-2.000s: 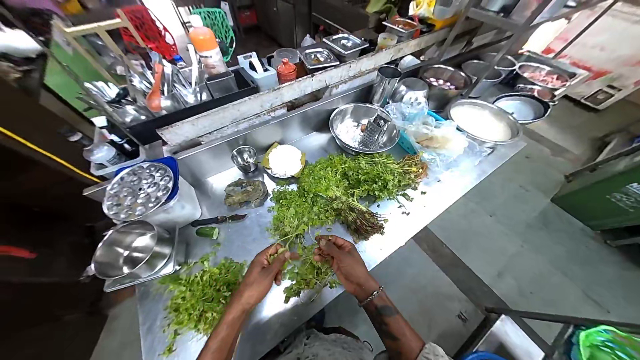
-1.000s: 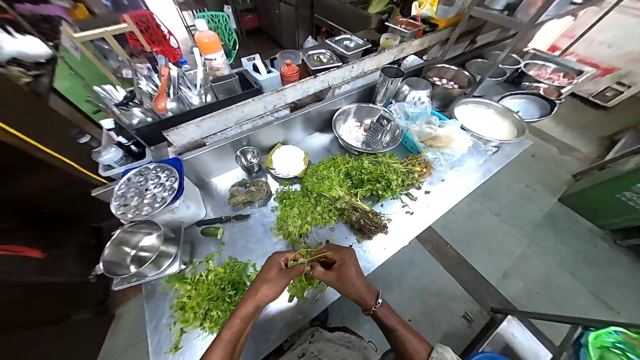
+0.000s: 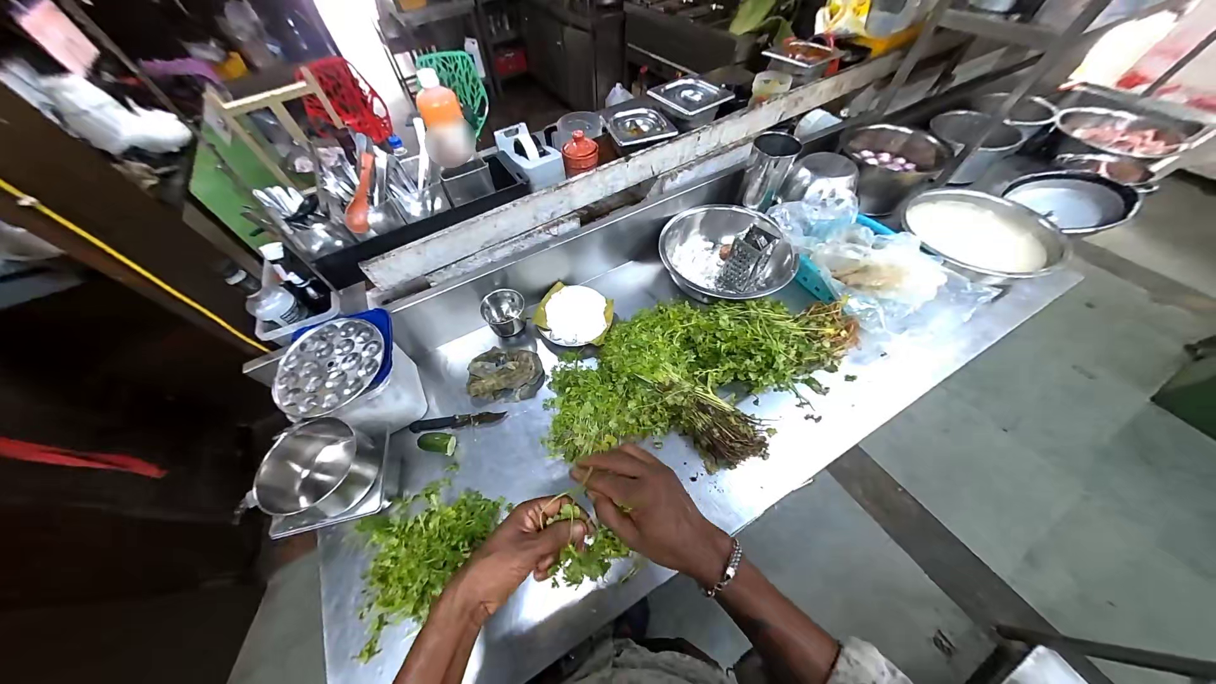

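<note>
My left hand point(image 3: 532, 546) grips a small bunch of coriander sprigs point(image 3: 587, 558) over the front part of the steel counter. Close beside it, my right hand point(image 3: 651, 503) pinches thin green stems of the same bunch between thumb and fingers. Beyond both hands lies a large heap of coriander point(image 3: 665, 370), its roots point(image 3: 731, 432) toward the right. A smaller pile of leafy coriander point(image 3: 427, 551) rests left of my left hand. A knife point(image 3: 458, 421) and a cut piece of cucumber point(image 3: 437, 443) lie behind that pile.
Along the back stand a small steel cup point(image 3: 503, 312), a bowl of white food point(image 3: 575, 314) and a steel bowl with a grater point(image 3: 746, 258). Steel pots point(image 3: 304, 470) crowd the left edge; a plastic bag point(image 3: 883, 271) and a wide pan point(image 3: 983, 233) are at the right.
My two hands were close together a second ago; now my right hand sits a little higher, with stems stretched between them. The coriander piles look much the same.
</note>
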